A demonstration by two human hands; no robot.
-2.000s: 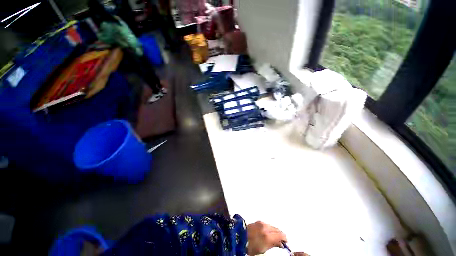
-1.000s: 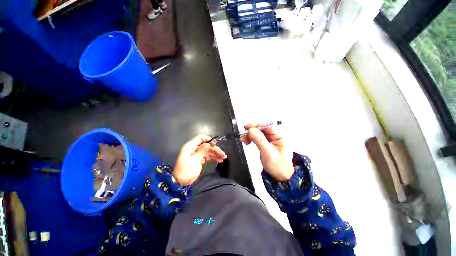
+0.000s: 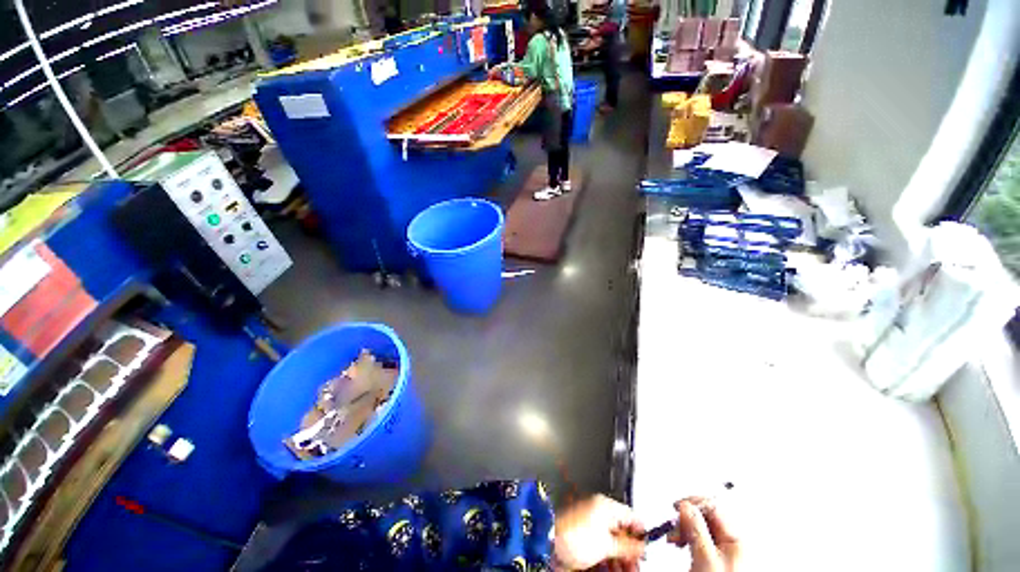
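My left hand (image 3: pixel 598 534) and my right hand (image 3: pixel 707 539) are close together at the bottom edge, over the near edge of the white worktable (image 3: pixel 699 425). A small dark, slim thing that looks like a pen (image 3: pixel 661 531) spans between their fingers, with both hands closed on its ends. My left hand is blurred, and both hands are partly cut off by the picture's edge. My left sleeve shows; the right one does not.
A blue bin (image 3: pixel 408 430) with brown offcuts stands left, another blue bin (image 3: pixel 475 274) beyond it. Dark-blue dies (image 3: pixel 738 268) and a white bundle (image 3: pixel 928 318) lie on the table. A person (image 3: pixel 551 89) stands at the far blue press (image 3: pixel 347 145).
The view has tilted up and turned left since one second ago, bringing both presses into view. My hands now show lower in the picture, closer together, with the pen-like thing still between them.
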